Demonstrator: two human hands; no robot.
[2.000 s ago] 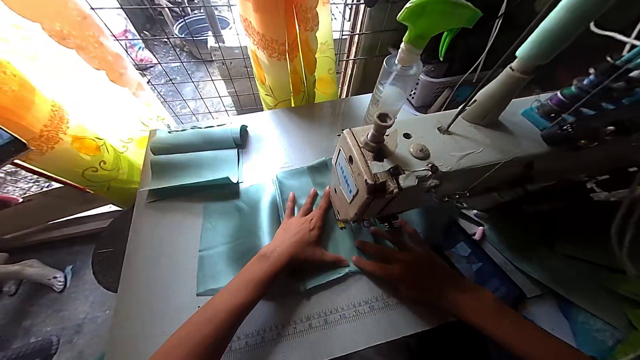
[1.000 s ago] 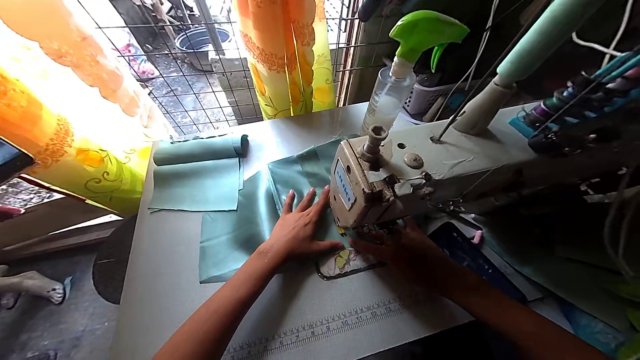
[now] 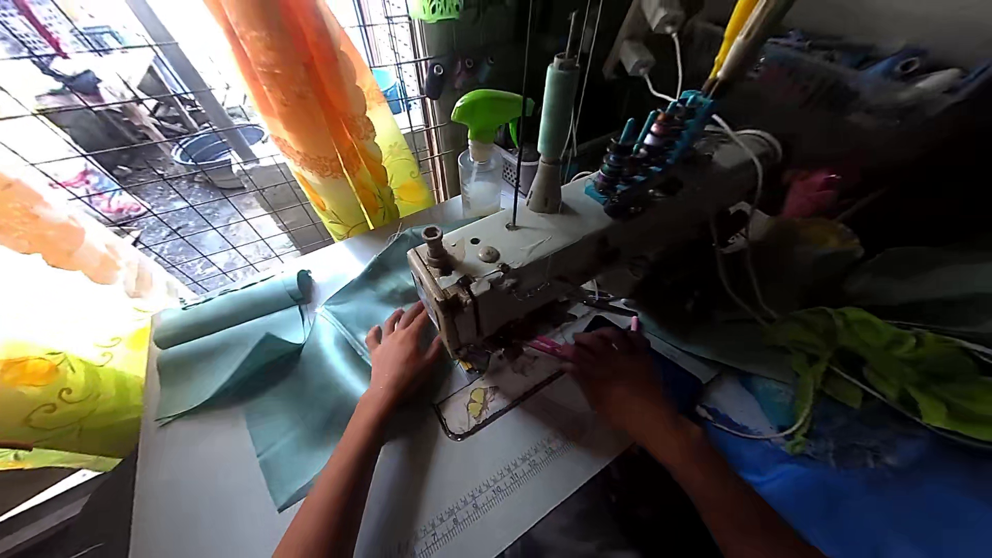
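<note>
My left hand [image 3: 403, 353] lies on satiny green fabric [image 3: 310, 403], fingers spread, beside the head of an industrial sewing machine [image 3: 527, 271]. Its fingertips are partly behind the machine head. The fabric runs left and behind the machine, next to a rolled and folded green piece [image 3: 232, 318]. My right hand [image 3: 620, 380] is right of the needle area, its fingers closed on a slim pink tool [image 3: 546, 346] that points left; what kind of tool cannot be told. Below the needle area, the machine's bed plate [image 3: 473, 407] with a yellow pattern shows.
A spray bottle [image 3: 482, 182] with a green head stands behind the machine. A thread cone [image 3: 556, 108] and a blue bobbin rack [image 3: 655, 151] sit on top of it. A printed ruler scale [image 3: 496, 496] runs along the table's front. Dark blue cloth and a white cord lie at right.
The green fabric has moved left, off the bed plate. My right hand has moved right from the needle area and now holds the pink tool. The view has swung right.
</note>
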